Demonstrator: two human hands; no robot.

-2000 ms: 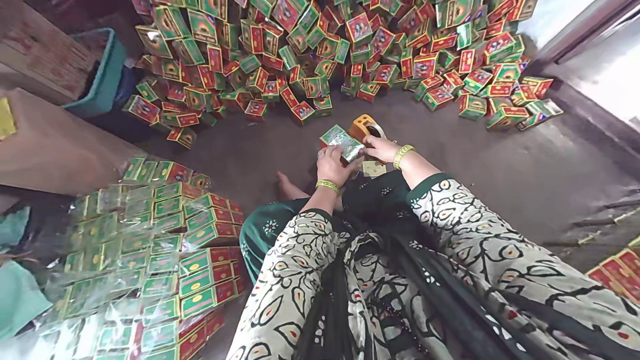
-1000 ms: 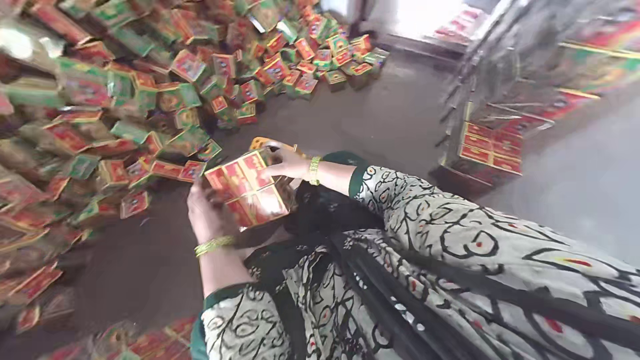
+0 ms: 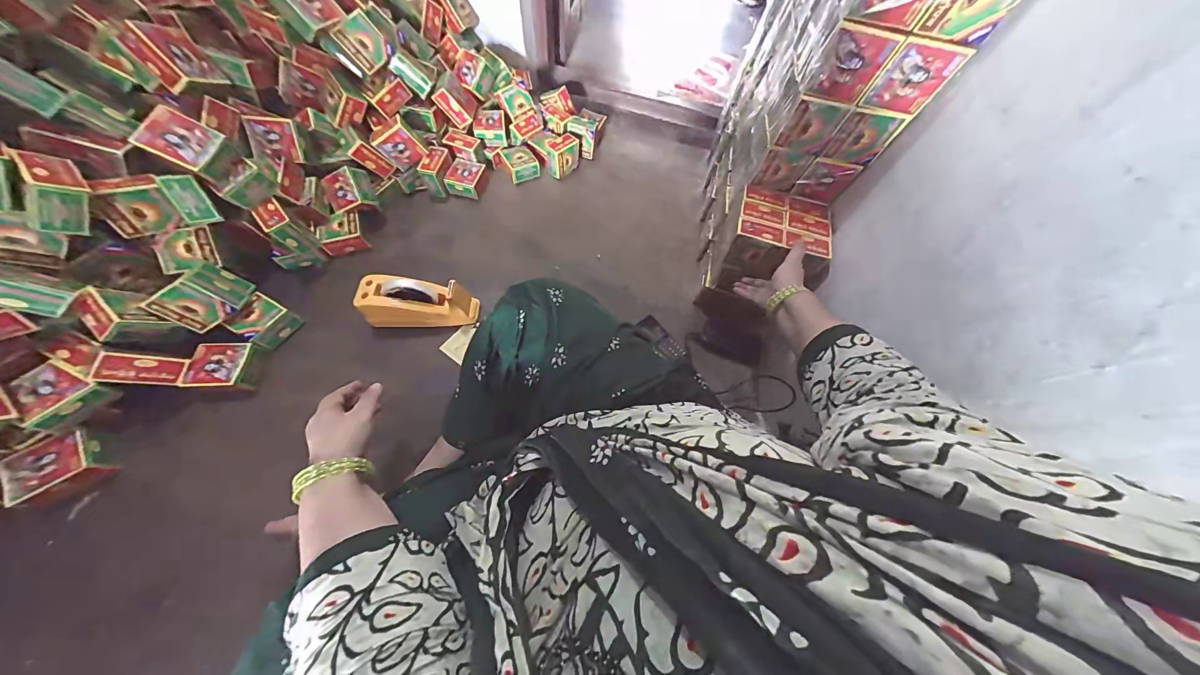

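My right hand (image 3: 783, 286) is shut on a plastic-wrapped bundle of small red boxes (image 3: 786, 225), at the near end of the stacked bundles by the wall. My left hand (image 3: 343, 422) is above the dark floor on the left, with nothing in it and its fingers loosely curled apart. Beyond it, in front of my knee, a yellow tape dispenser (image 3: 412, 302) rests on the floor, its roll showing in the middle. A small pale yellow slip (image 3: 459, 345) lies beside the dispenser, partly under my green trouser leg.
A big loose heap of red and green cardboard boxes (image 3: 272, 141) covers the floor at the upper left. Wrapped bundles (image 3: 858, 84) are stacked along a pale wall (image 3: 1041, 234) at the right. A doorway sill (image 3: 647, 108) lies ahead, and a thin black cable (image 3: 773, 384) is near my right forearm.
My right hand has moved right to the stack by the wall with the bundle both hands held a second ago. My left hand has let go of it. The view has swung right.
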